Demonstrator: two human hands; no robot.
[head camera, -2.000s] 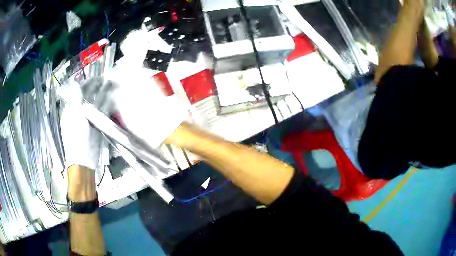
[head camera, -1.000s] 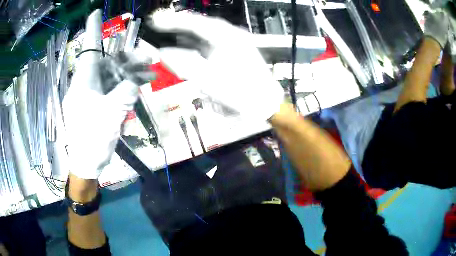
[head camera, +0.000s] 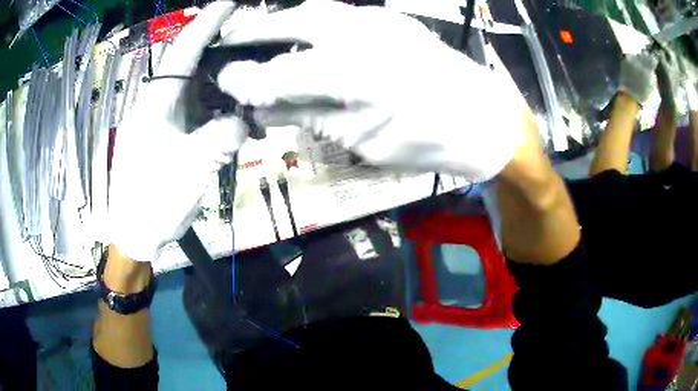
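Observation:
My left hand (head camera: 161, 160), in a white glove, is closed round a dark, blocky part (head camera: 200, 103), perhaps a black plastic end piece. A thin black loop shows beside its fingers. My right hand (head camera: 390, 95), also white-gloved and blurred, reaches across from the right. Its fingertips are at the dark part; whether they grip it is unclear. A narrow grey-dark shape shows between its fingers, too blurred to name. A dark strip (head camera: 200, 252) slants over the bench's front edge below my left hand; its upper end is hidden.
Silver profiles (head camera: 53, 145) with thin wires lie side by side at left. Two slim dark tools (head camera: 277, 206) lie near the bench edge. A red label (head camera: 170, 26) is at the back. A red stool (head camera: 459, 271) stands below the bench. Another person's arms (head camera: 616, 130) are at right.
The long pale strip seen across my hands two seconds ago no longer shows there. My right hand's fingers have come in to the dark part at my left hand. The view has shifted.

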